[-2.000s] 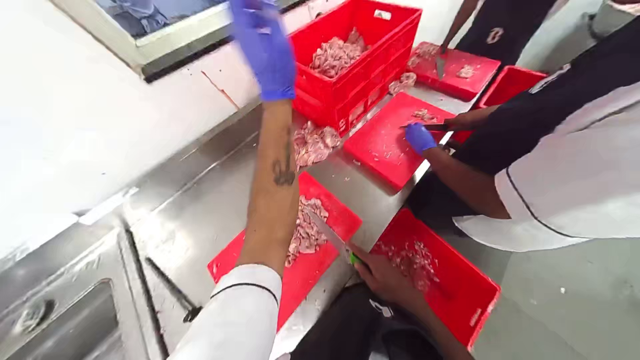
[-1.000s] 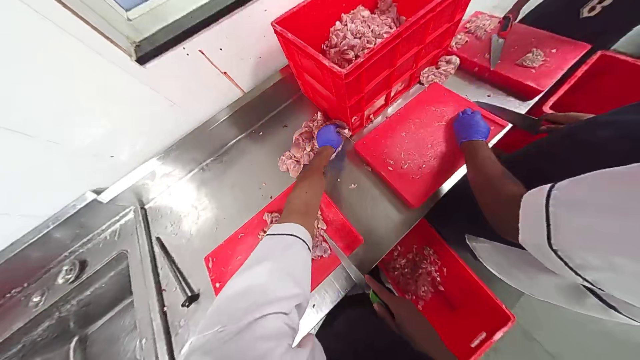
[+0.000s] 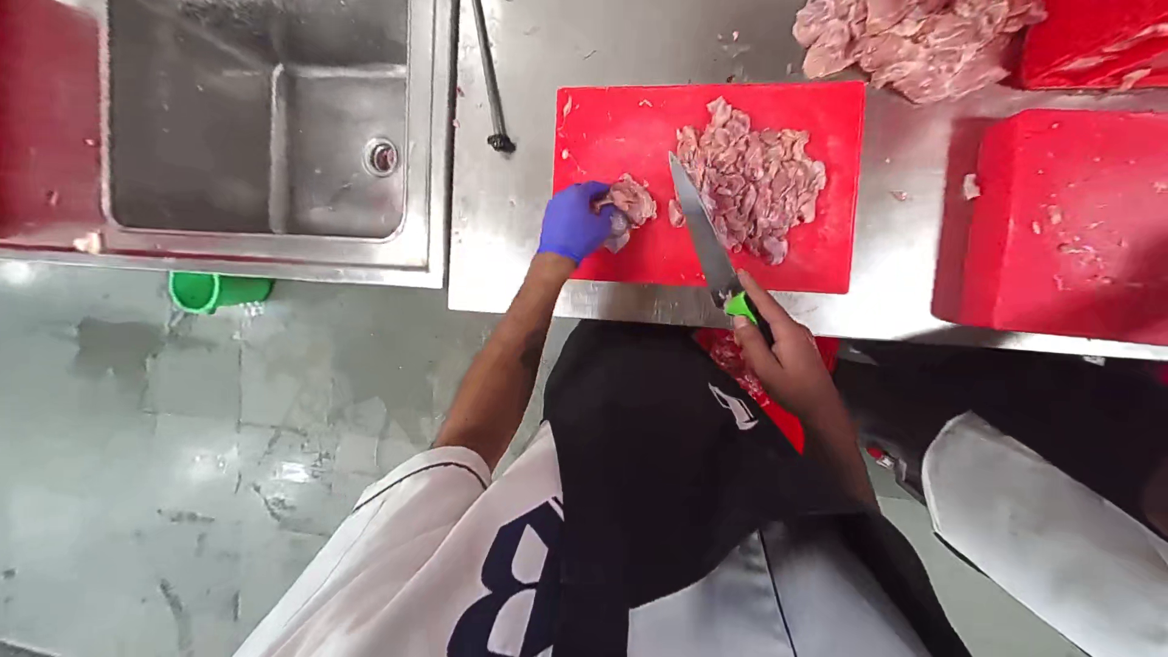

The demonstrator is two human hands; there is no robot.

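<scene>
My left hand [image 3: 575, 222], in a blue glove, grips a piece of raw meat [image 3: 631, 201] on the left part of a red cutting board [image 3: 620, 119]. My bare right hand [image 3: 785, 347] holds a kitchen knife [image 3: 701, 224] by its black and green handle, below the board's front edge. The blade points up and left across the board, its edge side along a pile of cut raw meat [image 3: 753, 182]. A larger heap of raw meat [image 3: 912, 41] lies on the steel counter behind the board, to the right.
A steel sink [image 3: 342, 151] is at the left, with a dark rod [image 3: 490, 82] beside it on the counter. Another red board [image 3: 1077, 219] lies at the right, near a co-worker's white garment [image 3: 1031, 529]. A red crate [image 3: 785, 424] is below the counter edge; a green container [image 3: 214, 290] is under the sink.
My left hand has come back from the meat heap by the crate to the board, now with a piece of meat. The knife stays in my right hand. The view has swung down and left.
</scene>
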